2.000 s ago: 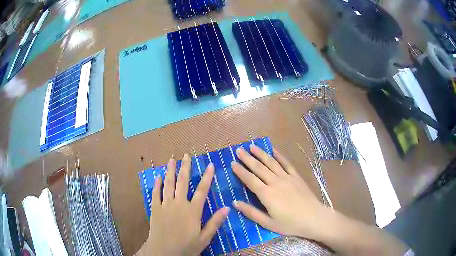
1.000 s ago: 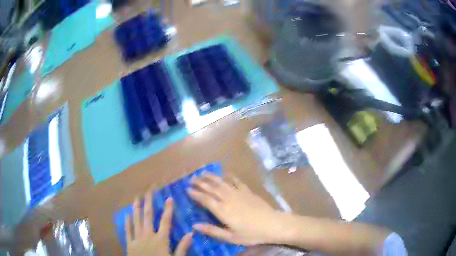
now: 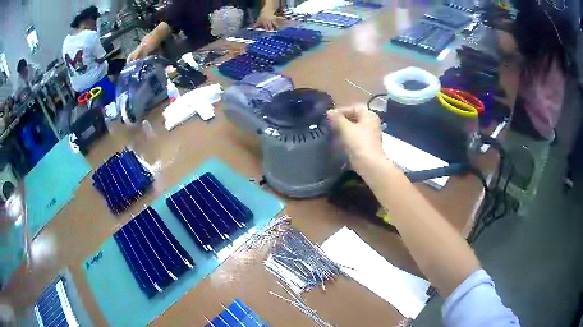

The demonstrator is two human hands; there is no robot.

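Observation:
My right hand [image 3: 358, 131] reaches forward over the right side of the grey round device with the ribbed black top [image 3: 299, 144]. Its fingers are bent together at the device's upper right edge; whether they touch it or hold something small cannot be told. My left hand is out of the picture. The blue solar panel [image 3: 236, 315] is cut off by the bottom edge, and no hand shows on its visible part.
Dark cell stacks [image 3: 209, 211] lie on a green-blue sheet [image 3: 102, 271]. Silver ribbons [image 3: 300, 263] and white strips [image 3: 377, 271] lie right of them. A dark box [image 3: 428, 128] carries a white ring [image 3: 412, 84] and coloured rings [image 3: 461, 102]. Other people are at the tables beyond.
The view has swung up and to the right. My right hand has left the blue panel and moved to the grey device. My left hand has gone out of view.

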